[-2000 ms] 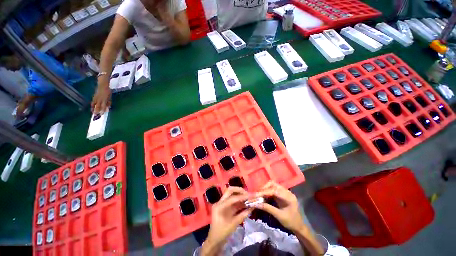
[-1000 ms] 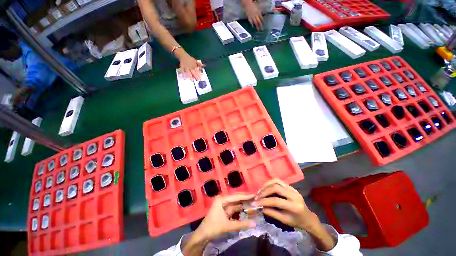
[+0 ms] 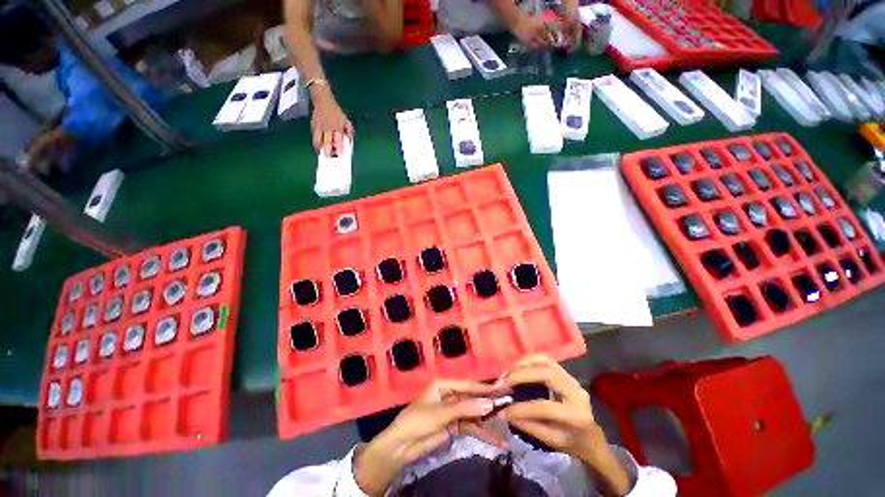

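Note:
My left hand (image 3: 437, 419) and my right hand (image 3: 555, 408) meet at the fingertips in front of my body, just below the near edge of the middle red tray (image 3: 312, 405). A small watch head (image 3: 497, 406), mostly hidden by the fingers, is held between both hands. The middle tray has black watch heads (image 3: 398, 308) lying glass up in its pockets, and one pale watch head (image 3: 346, 223) lies back up near its far left corner. Several other pockets of this tray are empty.
A red tray (image 3: 160, 443) of pale watch heads lies left; another (image 3: 730, 327) lies right, beside white paper sheets (image 3: 602, 243). A red stool (image 3: 752, 427) stands lower right. Long white boxes (image 3: 417, 146) lie beyond on the green bench; a person's hand (image 3: 331, 128) touches one.
My hands stay together at the fingertips, with changed finger positions around the small piece. The other person's hand has moved among the white boxes, and the boxes' positions on the bench have changed.

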